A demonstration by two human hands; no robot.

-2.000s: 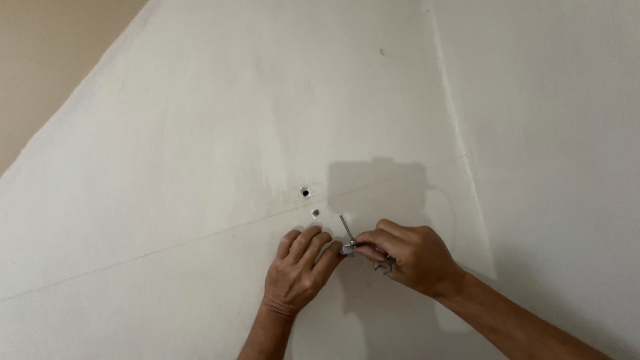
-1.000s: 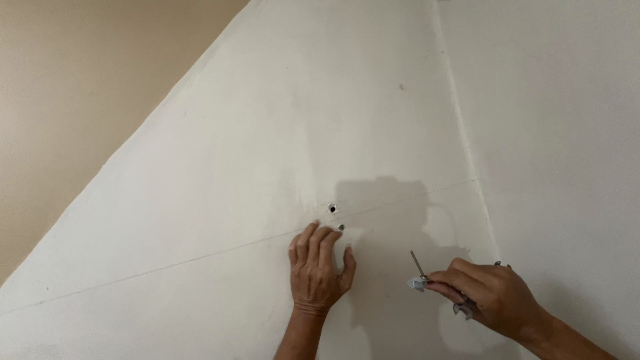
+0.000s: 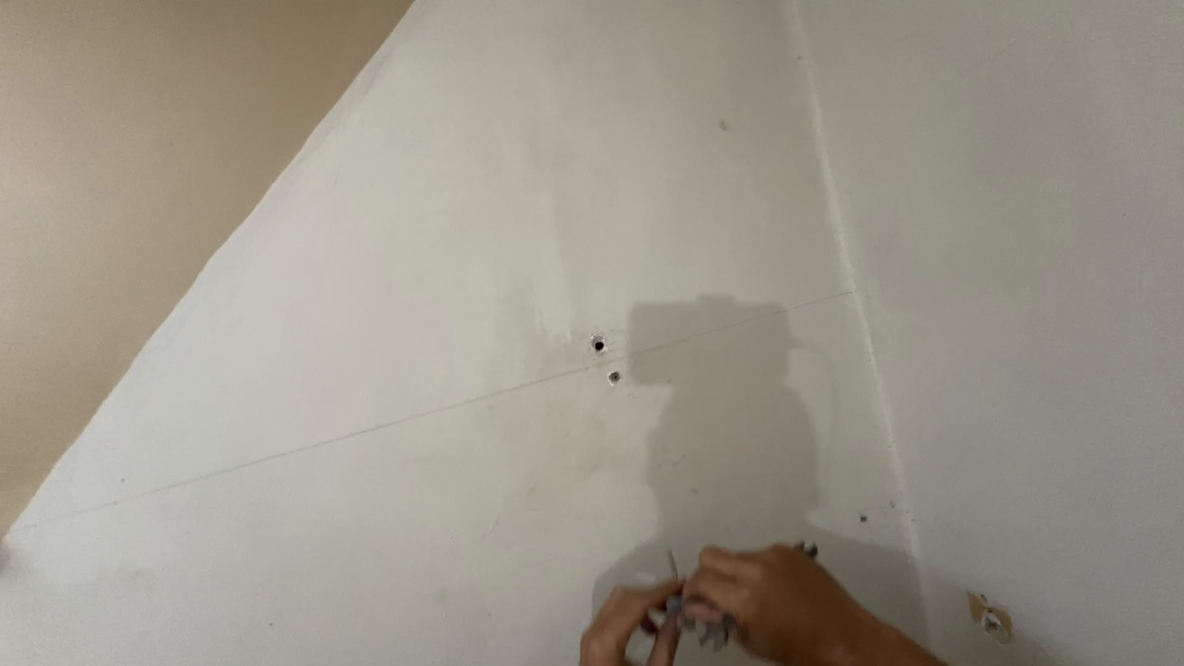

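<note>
Low in the head view, my left hand (image 3: 622,622) and my right hand (image 3: 777,597) meet fingertip to fingertip. My left thumb and index finger pinch a small grey piece (image 3: 673,606), and a thin metal rod (image 3: 672,561) points up from it. In my right hand is what looks like an open-end wrench (image 3: 716,635), with its other end (image 3: 807,549) showing behind the knuckles. The right fingertips are blurred at the grey piece. Above, the painted wall (image 3: 416,277) has a dark drilled hole (image 3: 598,345) and a smaller filled-looking hole (image 3: 614,377).
A faint line (image 3: 351,435) slants up across the wall to the inner corner (image 3: 846,250). A beige surface (image 3: 139,166) borders it at the upper left. At the lower right is a damaged spot with a round insert (image 3: 994,624). A shadow falls beside the holes.
My left hand has left the wall just below the holes and moved down and right to meet my right hand. One second ago the hands were apart, with the grey piece and rod in my right.
</note>
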